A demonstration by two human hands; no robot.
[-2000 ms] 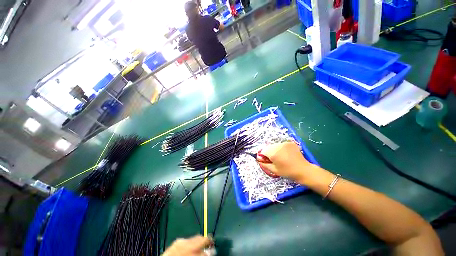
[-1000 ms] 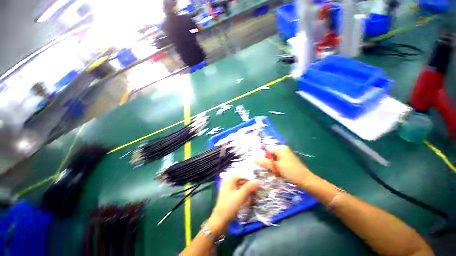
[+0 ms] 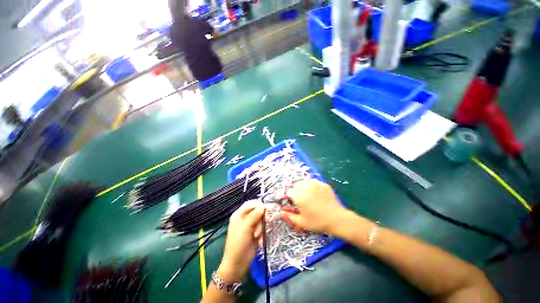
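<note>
My left hand (image 3: 243,237) pinches a black cable (image 3: 266,260) near its upper end; the cable hangs down past the picture's lower edge. My right hand (image 3: 314,206) holds small red-handled scissors (image 3: 289,214), their tip close to the cable end at my left fingertips. The exact contact is too small to tell. Both hands are over a blue tray (image 3: 262,279) full of white-silver scraps (image 3: 296,245). A black cable bundle (image 3: 207,206) lies with its pale ends over the tray. A second bundle (image 3: 172,177) lies beyond it.
Dark cable bundles (image 3: 112,283) lie lower left. Stacked blue trays (image 3: 382,97) stand on white paper (image 3: 414,141). At right are a steel ruler (image 3: 399,167), green tape roll (image 3: 462,145), red heat gun (image 3: 482,103) and power cord (image 3: 450,220). A person (image 3: 195,47) is beyond the bench.
My left hand has come up from the lower edge to the tray and now holds a cable upright beside the scissors. The view has shifted, moving the bench things leftward.
</note>
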